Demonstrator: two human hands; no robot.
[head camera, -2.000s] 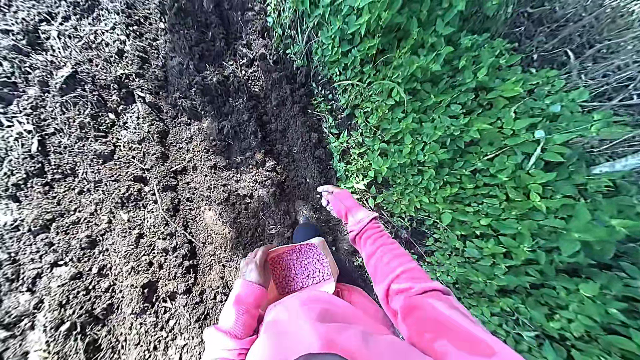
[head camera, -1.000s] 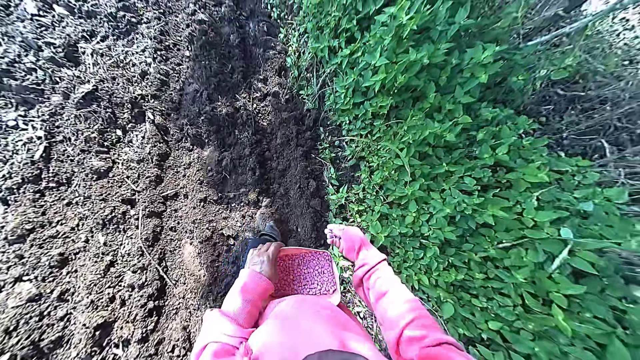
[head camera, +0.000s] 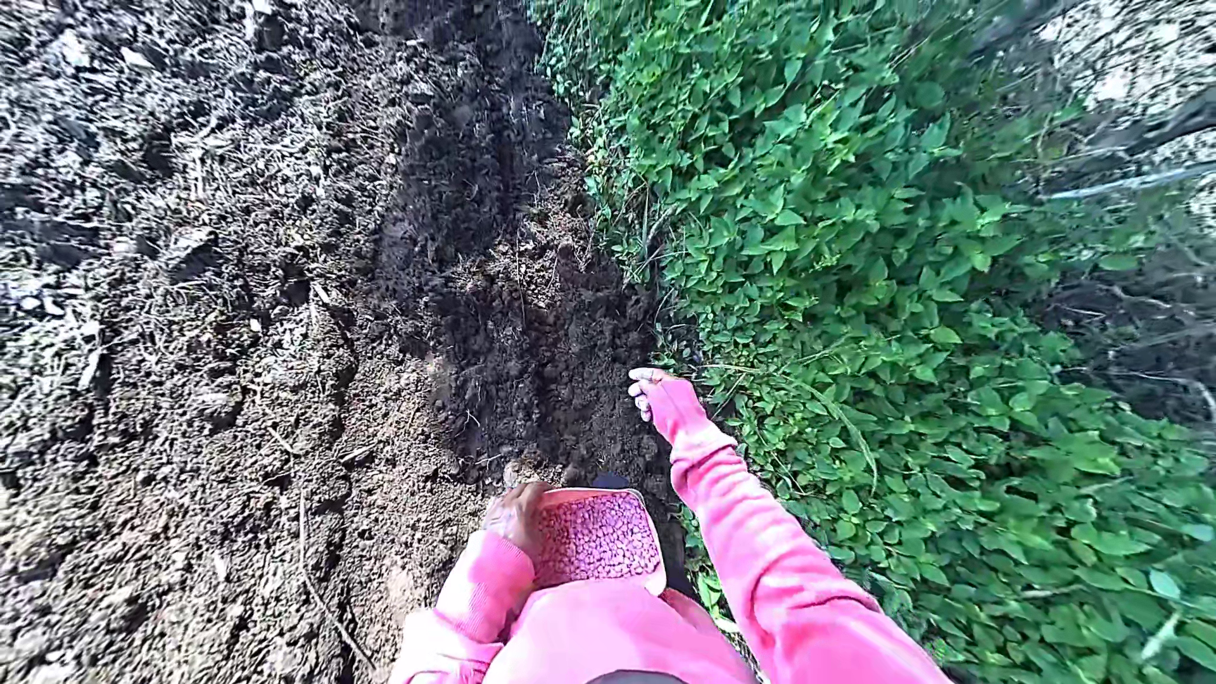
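Observation:
My left hand (head camera: 518, 518) grips the left edge of a square-sided container (head camera: 654, 541), held against my body. Pink seeds or kernels (head camera: 598, 537) fill much of it. Out to the right and farther forward, my right hand (head camera: 652, 391) hangs over the dark soil beside the green plants. Its fingers are bent, with the fingertips pointing left; whether anything lies between them is too small to tell. Pink sleeves reach down to both hands, the right one stretching over the palm.
Rough, tilled soil (head camera: 218, 399) spreads over the left, with a thin dry stem (head camera: 313, 584) on it. A darker strip of soil (head camera: 560, 380) runs ahead. Dense leafy plants (head camera: 855, 285) border it on the right, and dry branches (head camera: 1130, 180) lie beyond them.
My right hand was close beside the container's right corner one second ago and is now extended forward, away from it. The left hand keeps its hold on the container. The ground in view has shifted.

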